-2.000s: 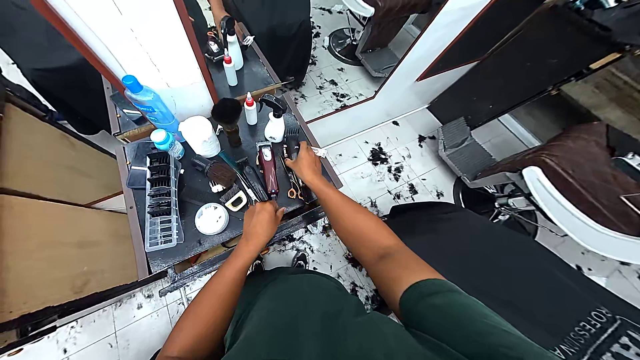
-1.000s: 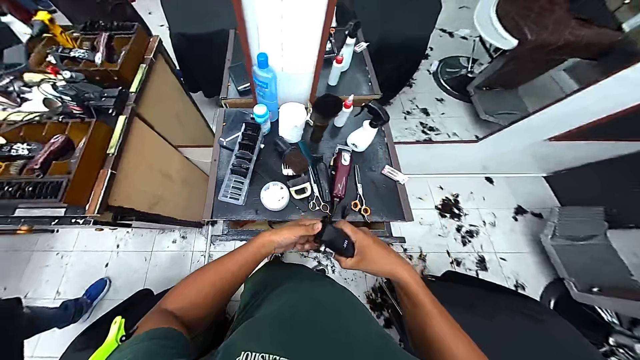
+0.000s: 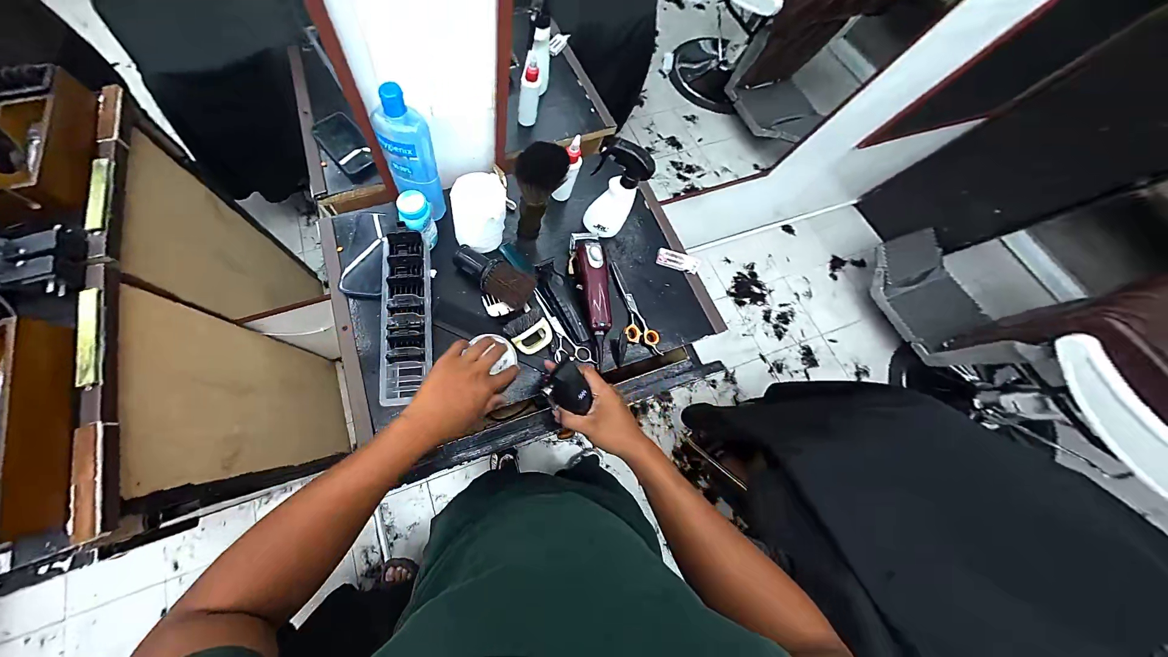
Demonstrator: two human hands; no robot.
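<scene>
My right hand (image 3: pixel 602 415) holds a black handheld device (image 3: pixel 569 387), perhaps a shaver or clipper, at the front edge of the dark counter. My left hand (image 3: pixel 461 388) rests its fingers on a small round white container (image 3: pixel 494 353); whether it grips it is hard to tell. Behind my hands lie a dark red hair clipper (image 3: pixel 595 287), a black trimmer (image 3: pixel 561 306), scissors with orange finger rings (image 3: pixel 641 334), a pale-handled brush (image 3: pixel 531 336) and a brown-bristled brush (image 3: pixel 507 284). A clear rack of black clipper guards (image 3: pixel 405 315) stands left of them.
Along the counter's back (image 3: pixel 680 301) stand a blue bottle (image 3: pixel 408 151), a white tub (image 3: pixel 478 212), an upright neck brush (image 3: pixel 538 178) and a white spray bottle (image 3: pixel 611 205). Black cloth (image 3: pixel 912 493) fills the lower right. Hair clippings (image 3: pixel 748 287) litter the tiled floor.
My left hand has left the black device, where both hands were a second ago, and is now at the round white container. Earlier my right hand was among the tools on the counter's right side.
</scene>
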